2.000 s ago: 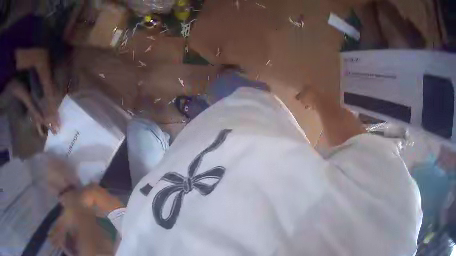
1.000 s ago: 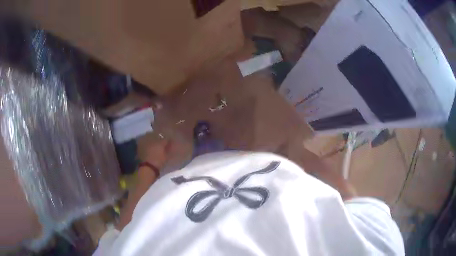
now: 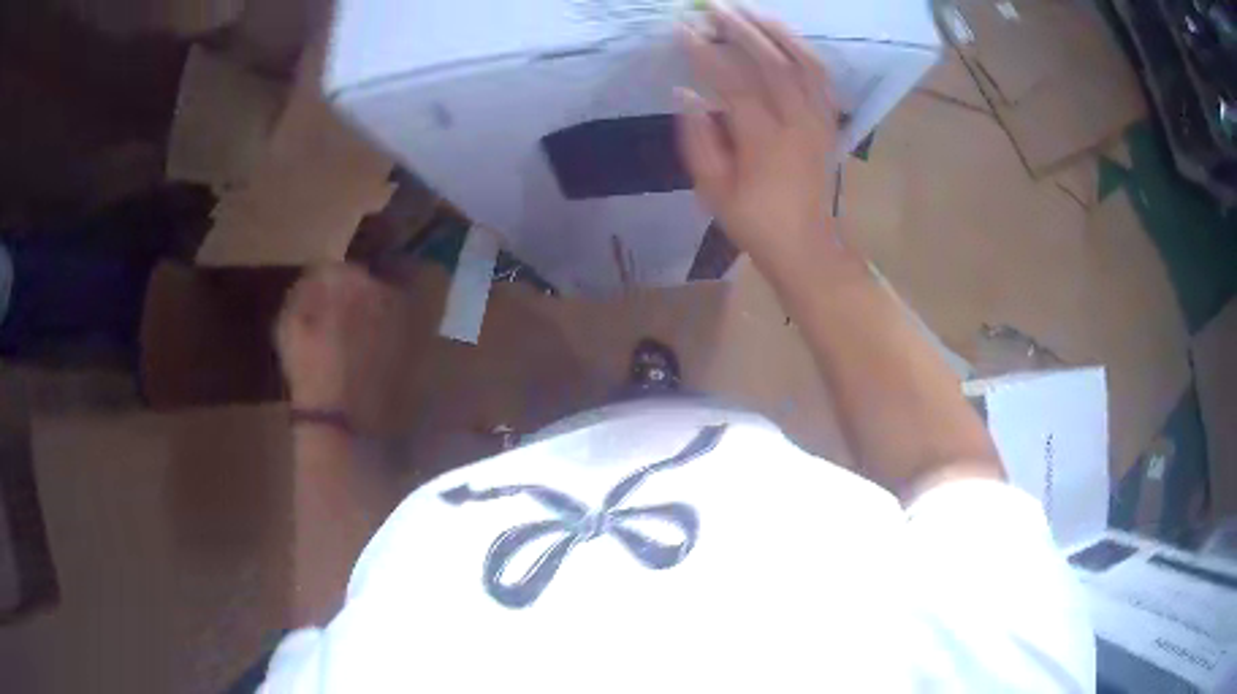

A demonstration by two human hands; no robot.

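A white retail carton [image 3: 488, 149] with dark printed pictures stands at the top middle. My right hand [image 3: 760, 129] lies on its near upper edge with the fingers spread over the top. A small green-yellow spot shows at the fingertips; I cannot tell what it is. My left hand [image 3: 332, 319] is blurred, left of the carton and apart from it, over brown cardboard. Its fingers look curled, but whether it holds anything is unclear.
Brown cardboard sheets [image 3: 1085, 258] cover much of the floor, with green floor between them. A white strip [image 3: 469, 288] lies below the carton. More white cartons [image 3: 1167, 617] are at the lower right. A brown carton [image 3: 163, 502] is at the left. Shiny film shows at the upper right.
The view has turned, and the white carton now stands in front instead of at the right. My right hand has come up onto its top edge. The film-wrapped stack at the left is out of view.
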